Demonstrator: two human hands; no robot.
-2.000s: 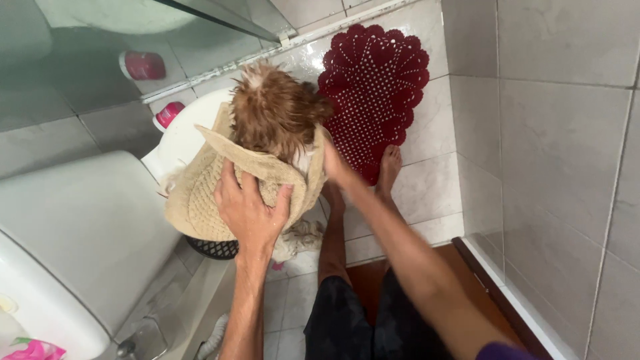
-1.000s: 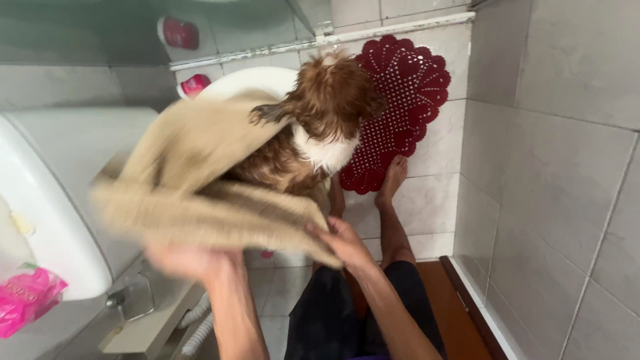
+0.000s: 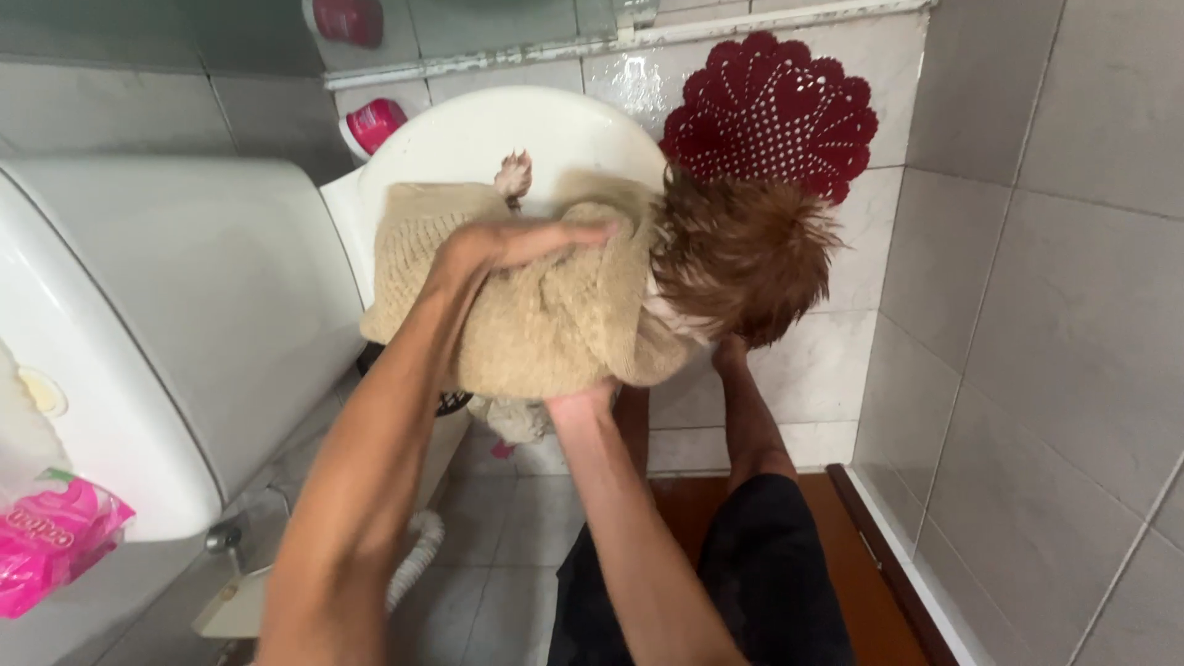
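Observation:
A wet brown-and-white dog is on the white toilet lid, its body wrapped in a beige towel. Its head sticks out on the right, and one pale paw shows past the towel's far edge. My left hand lies over the top of the towel, fingers stretched toward the dog's neck. Under the near edge of the towel is my right hand, with its fingers hidden by the cloth, against the dog's underside.
A dark red crocheted mat lies on the tiled floor beyond the dog. Left are the white toilet tank, a pink-and-white container and a pink plastic packet. A grey tiled wall rises at right.
The towel, loosely spread over the dog's back a second ago, now wraps around its body. My left hand has moved up onto the towel; my right hand has gone beneath its near edge.

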